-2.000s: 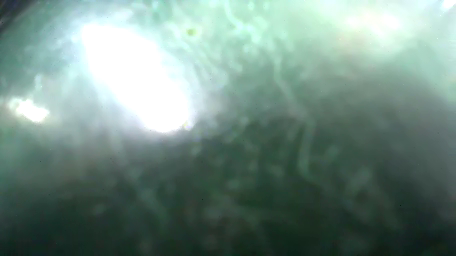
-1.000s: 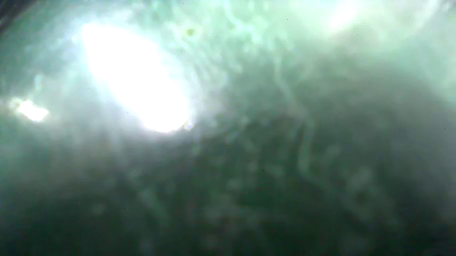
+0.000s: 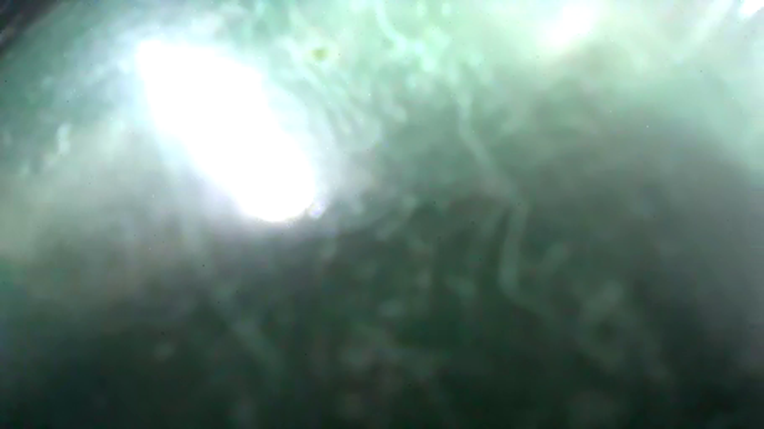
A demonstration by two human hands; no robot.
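A blurred green surface (image 3: 436,310) fills the head view, very close to the lens and out of focus. Pale wavy marks run over its middle and lower part. A large white glare (image 3: 230,134) lies across the upper left. No work object can be made out. Neither my left hand nor my right hand can be seen.
A smaller bright spot (image 3: 571,27) shows near the top right. A dark patch lies in the top left corner. Other shapes are too blurred to name.
The small bright spot at the left edge has gone. The bright area at the upper right has shifted and changed shape. The large glare and the pale marks stay in place.
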